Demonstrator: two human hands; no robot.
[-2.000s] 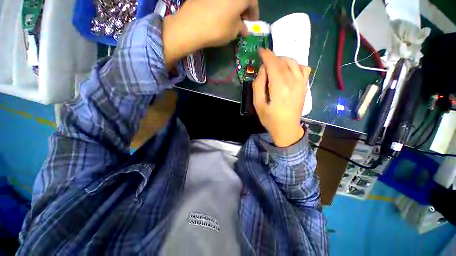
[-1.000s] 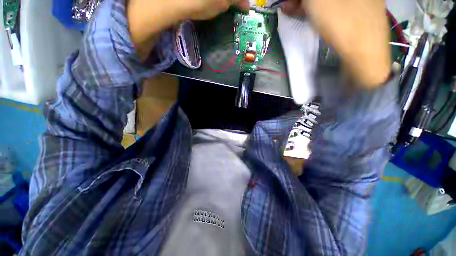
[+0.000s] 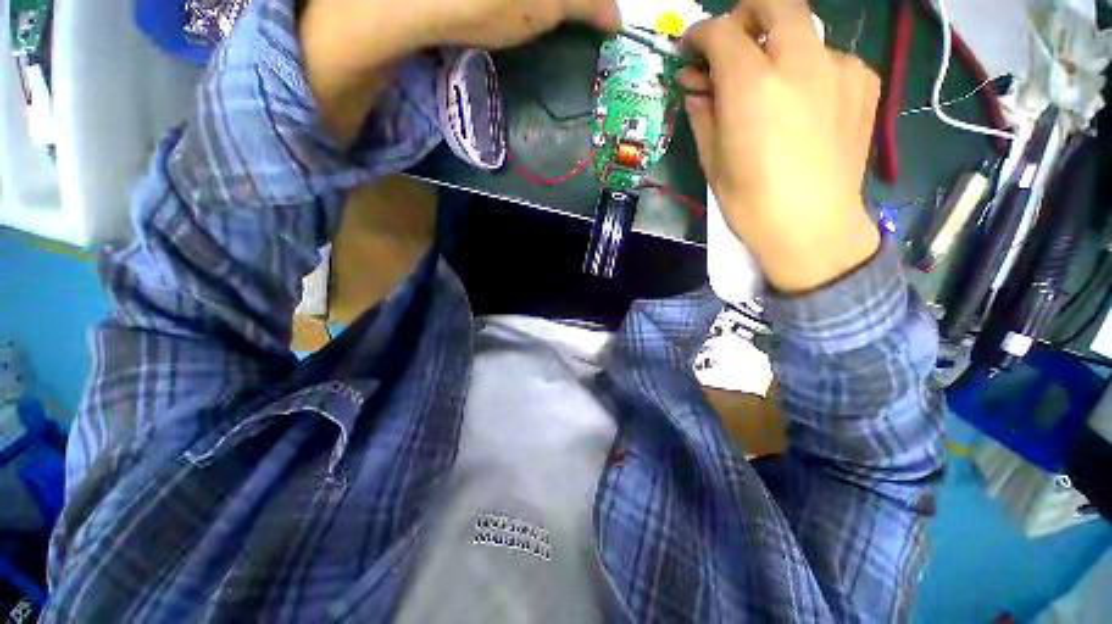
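A green circuit board with an orange coil lies on the dark green mat, its dark shiny cylinder past the bench edge. A small white component with a yellow square is at its top end. My left hand, partly cut off by the top edge, has its fingertips closed at the component's left side. My right hand is bent at its right side, fingertips together near a thin dark strand; what they grip is unclear. An oval head with a red wire lies left of the board.
A white housing shell is partly hidden under my right hand. Red-handled pliers, a white cable and black pen-like tools lie right. A blue bin and a white tray with boards are left.
My right hand has moved from over the board to its upper right side. The board is uncovered and slightly right of its place one second ago. The shell has shifted down.
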